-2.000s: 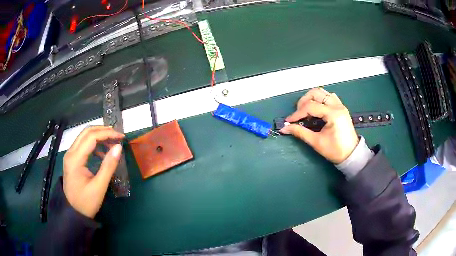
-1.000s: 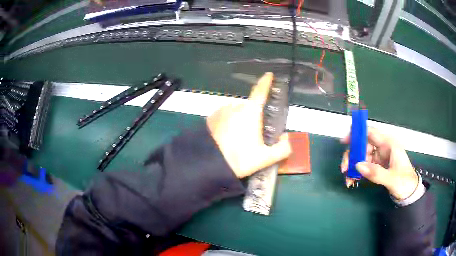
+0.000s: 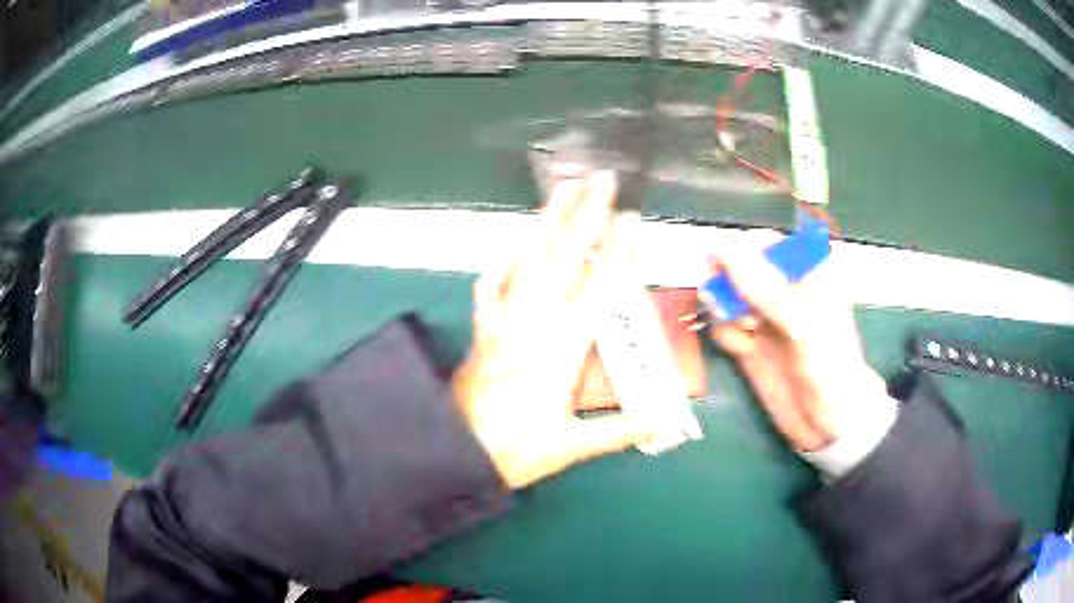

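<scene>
A pale, overexposed LED module [image 3: 640,342] lies tilted over the red-brown block [image 3: 683,327], whose edges show on both sides of it. My left hand [image 3: 536,342] is blurred and bright and grips the module along its left side. My right hand [image 3: 801,353] holds the blue taped test probe [image 3: 771,273] slantwise, its metal tips pointing left near the module's right edge. I cannot tell whether the tips touch it. A thin red wire [image 3: 754,161] runs behind the probe.
Two black strips [image 3: 262,309] lie on the left and a dotted black strip [image 3: 989,362] on the right. A pale green labelled strip [image 3: 806,136] is behind the probe. Grey modules [image 3: 353,79] line the far section. A white rail [image 3: 412,239] crosses the bench.
The probe has tilted and moved left towards the module, with its tips now pointing left. Earlier the probe lay on the bench; my right hand took hold of it and my left hand took the module.
</scene>
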